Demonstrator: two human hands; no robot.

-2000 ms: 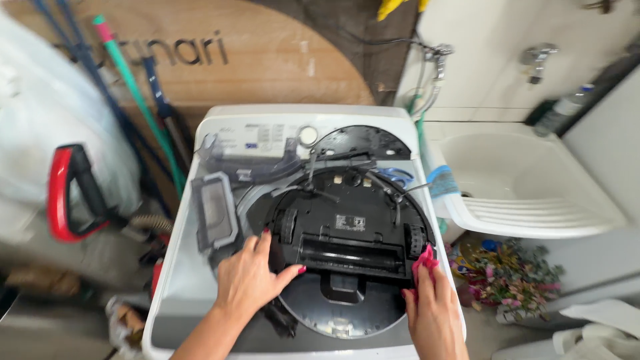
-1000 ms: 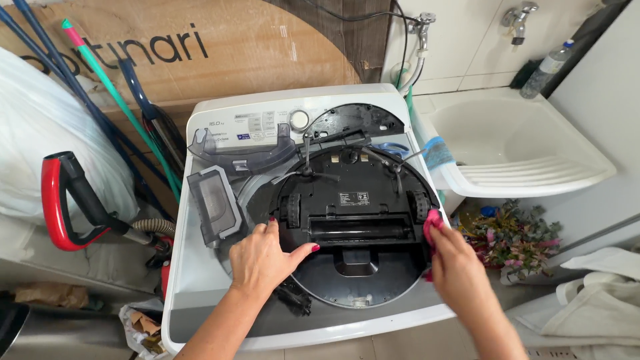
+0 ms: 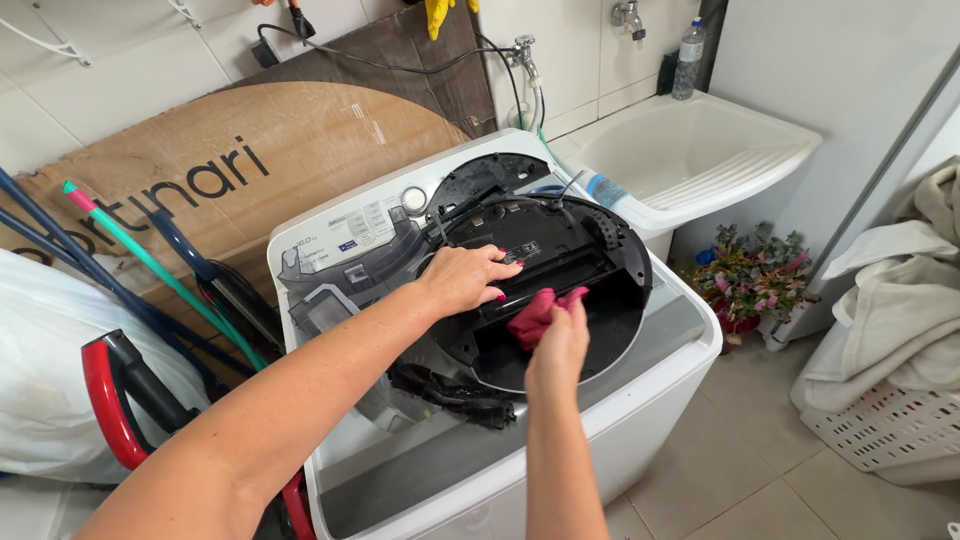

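A black robot vacuum [image 3: 525, 232] lies underside up on the lid of a white washing machine [image 3: 679, 375]. My left hand [image 3: 466, 279] rests spread on its underside, pressing near the roller slot. Between the fingers of my right hand [image 3: 559, 341] is a crumpled dark pink cloth [image 3: 531, 319], touching the open bay below the slot. A black detached cover [image 3: 487, 180] lies behind the vacuum. To its left are a clear grey plastic bin part [image 3: 324, 309] and a larger translucent part [image 3: 349, 262]. Black brush pieces [image 3: 454, 394] lie at the vacuum's near left edge.
A white laundry sink [image 3: 697, 150] with a plastic bottle [image 3: 688, 60] adjoins the machine at right. Flowers [image 3: 754, 277] and a laundry basket [image 3: 892, 420] stand on the floor. Broom handles [image 3: 165, 277], a red and black handle [image 3: 112, 405] and a cardboard sheet [image 3: 315, 127] are at left.
The cloth in my right hand has moved from the vacuum's right edge into the open bay. My left hand has moved from its left edge onto the underside. The view has shifted and turned.
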